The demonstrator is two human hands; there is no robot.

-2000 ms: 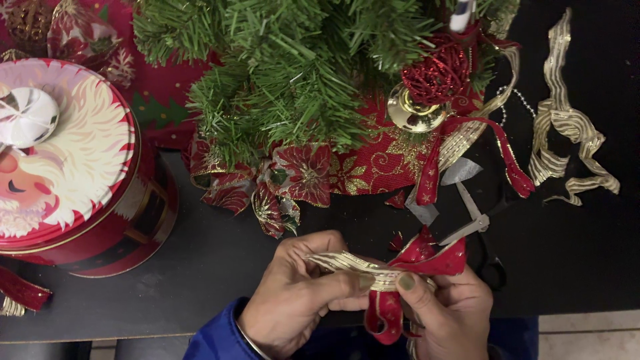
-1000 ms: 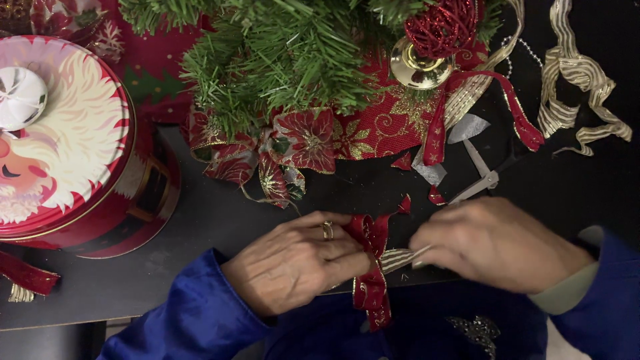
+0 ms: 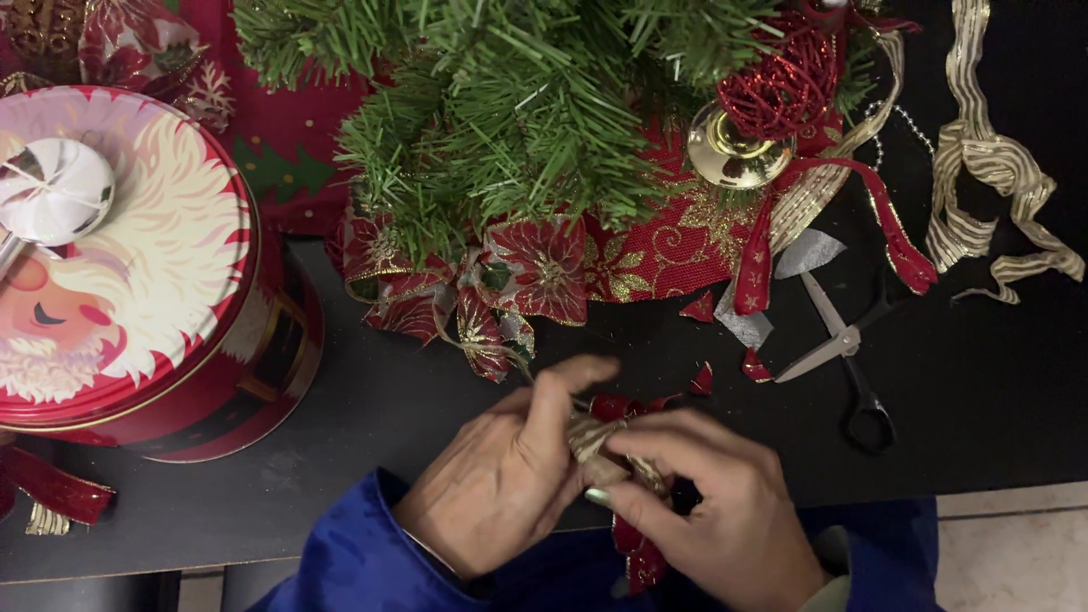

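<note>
Close to the table's front edge, my left hand (image 3: 510, 467) and my right hand (image 3: 714, 493) meet around a bunched ribbon bow. Gold-striped ribbon (image 3: 588, 435) is pinched between the fingers of both. Red ribbon with gold edging (image 3: 642, 557) hangs below, and a red loop shows above the fingers. A thin cord (image 3: 476, 344) runs from my left hand toward the poinsettia-patterned bow (image 3: 540, 268). The middle of the bow in my hands is partly hidden by the fingers. Open scissors with black handles (image 3: 843, 340) lie to the right of my hands.
An artificial Christmas tree (image 3: 510, 110) stands behind, with a red glitter ball (image 3: 782, 81) and a gold bell-like ornament (image 3: 739, 149). A round Santa tin (image 3: 170, 255) is at left. Silver scraps (image 3: 812, 252), red scraps (image 3: 699, 308) and loose gold-striped ribbon (image 3: 1007, 161) lie at right.
My right hand has come back against my left; a second ago it was farther right, pulling the striped ribbon. The ribbons are now bunched between both hands.
</note>
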